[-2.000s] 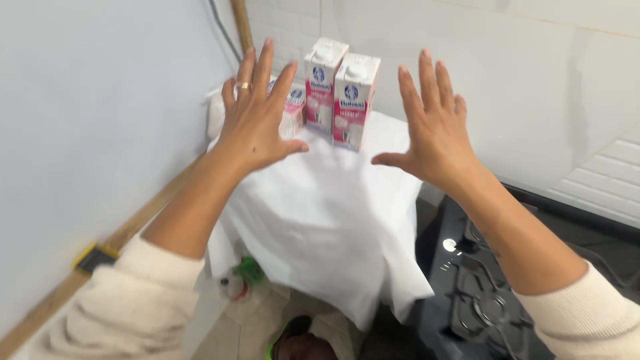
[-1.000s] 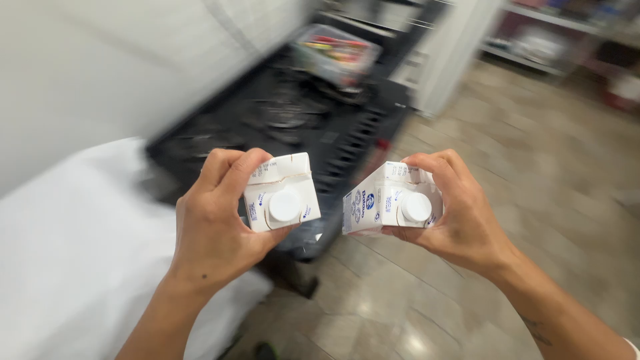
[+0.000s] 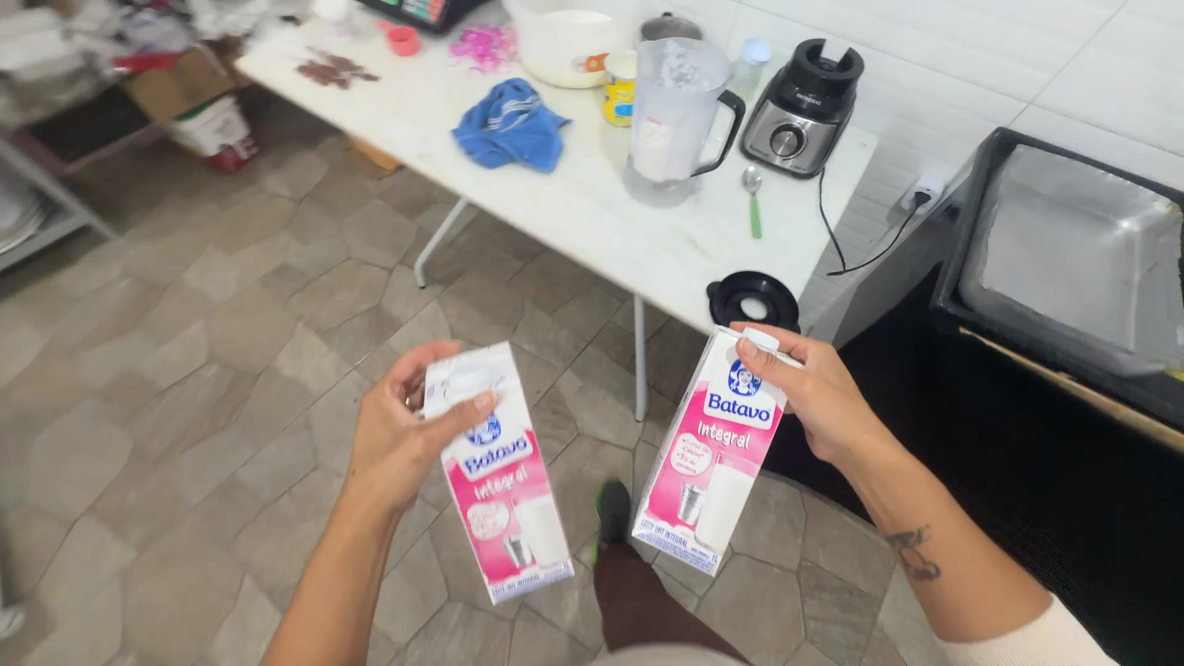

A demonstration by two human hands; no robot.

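Note:
My left hand [image 3: 412, 421] grips a pink and white milk carton [image 3: 504, 490] near its top, the thumb across the front. A second milk carton of the same kind [image 3: 708, 462] is held near its capped top by my right hand [image 3: 800, 393]. Both cartons hang over the floor, apart from each other, their printed fronts facing me. Just beyond the right carton, a black blender lid [image 3: 754, 301] lies at the corner of a white table [image 3: 592, 236]. Farther back on the table stand a blender jar [image 3: 675, 129] with white residue inside and a blender base [image 3: 803, 111].
On the table are a blue cloth [image 3: 513, 125], a green-handled spoon [image 3: 754, 203], a yellow can [image 3: 620, 88], a white tub [image 3: 569, 46] and a red measuring cup [image 3: 402, 40]. A metal pan [image 3: 1078, 240] sits at right. The blender's cord runs to a wall outlet [image 3: 922, 194].
Two seconds ago both hands were empty, raised near cartons on a white cloth; one second ago each held a carton. The view has swung from the stove to the table.

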